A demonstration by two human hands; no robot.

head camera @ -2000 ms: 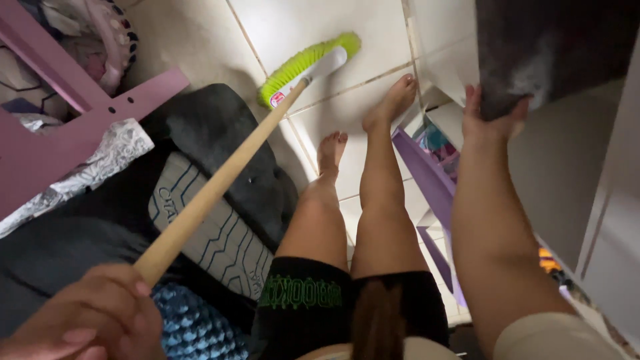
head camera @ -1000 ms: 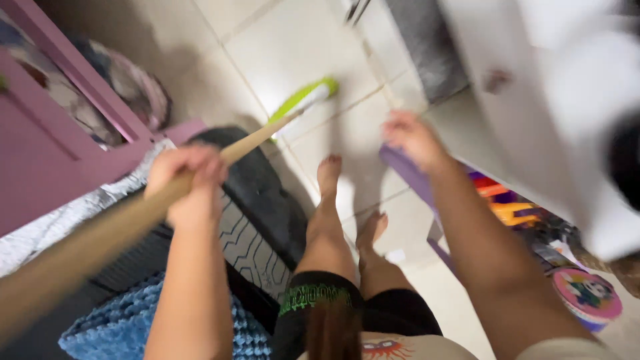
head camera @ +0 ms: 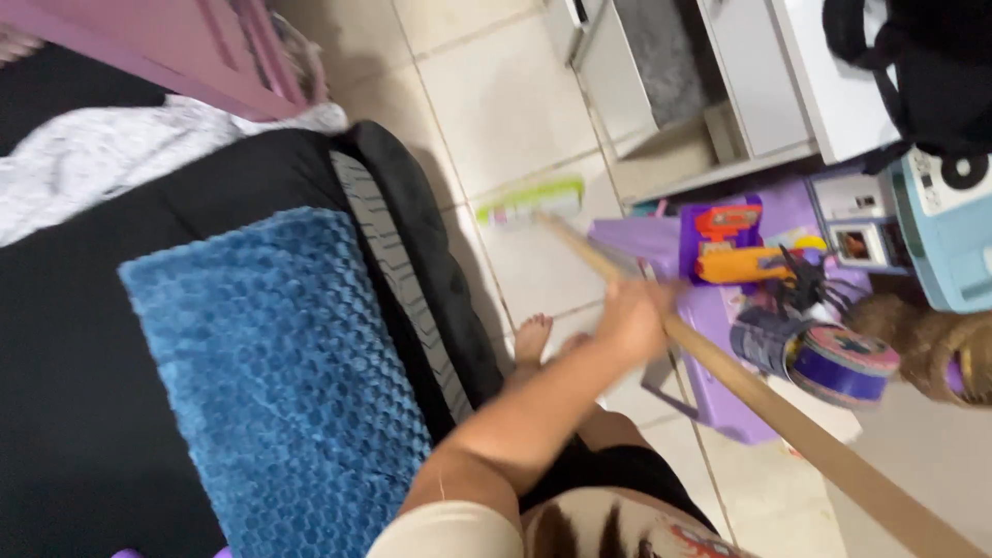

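My left hand (head camera: 635, 322) is closed around the wooden handle (head camera: 744, 380) of a broom, with the forearm crossing in front of my legs. The handle runs from the lower right corner up to the lime-green broom head (head camera: 535, 201), which rests on the tiled floor beyond my feet. Motion blurs both hand and broom head. My right hand is out of view.
A black-covered bed (head camera: 85, 372) with a blue textured blanket (head camera: 271, 364) lies at left, below a pink furniture panel (head camera: 186, 46). At right, a purple plastic unit (head camera: 713, 387) holds toys beside an open white drawer (head camera: 620, 85). Someone's fingers or toes (head camera: 15, 43) show at the upper left edge.
My left hand has swung from the left side across to the right, still on the broom handle. My right hand, earlier at the right, has left the view. The view has shifted.
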